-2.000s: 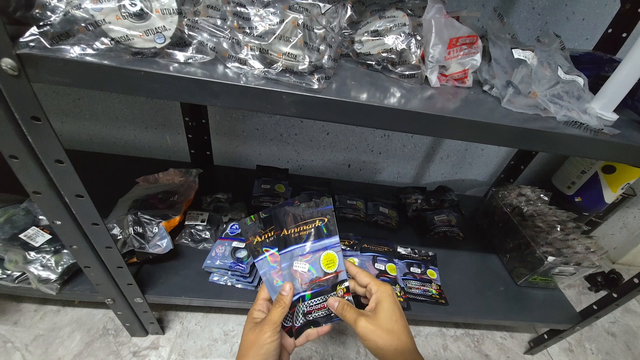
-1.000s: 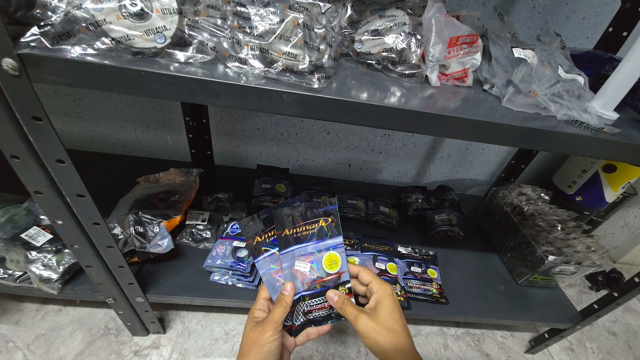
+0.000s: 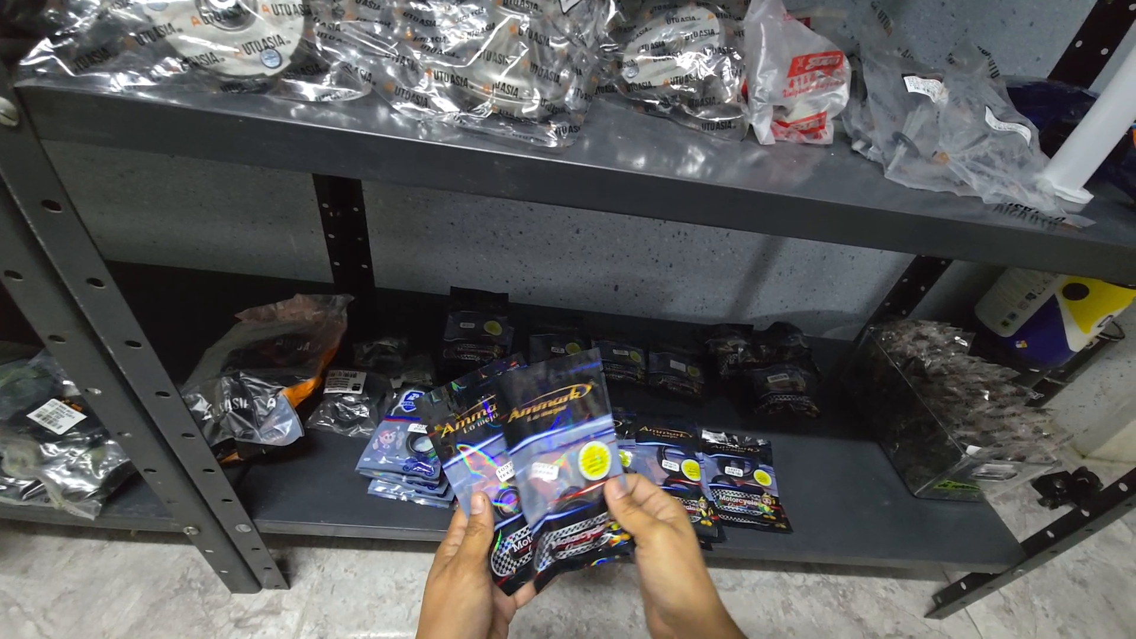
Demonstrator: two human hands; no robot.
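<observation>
My left hand (image 3: 470, 568) grips a black and blue plastic packet (image 3: 479, 453) by its lower part, thumb on the front. My right hand (image 3: 661, 550) pinches the right edge of a second such packet (image 3: 568, 444), which overlaps the first and bears a round yellow sticker. Both packets are held upright in front of the lower shelf. Behind them, similar packets (image 3: 745, 497) lie at the shelf's front, and a stack of blue packets (image 3: 399, 453) lies to the left. What the packets contain is hard to tell.
Wrapped round metal parts (image 3: 240, 35) rest on the upper shelf (image 3: 568, 160). On the lower shelf (image 3: 843, 524) are more dark packets (image 3: 621, 359), a bagged part (image 3: 266, 382) at left and a clear bin (image 3: 932, 461) of small bags at right. A perforated upright (image 3: 115, 328) stands at left.
The right-hand packet has tilted and shifted slightly in my hands, and its round yellow sticker now shows. Both hands stay in about the same place.
</observation>
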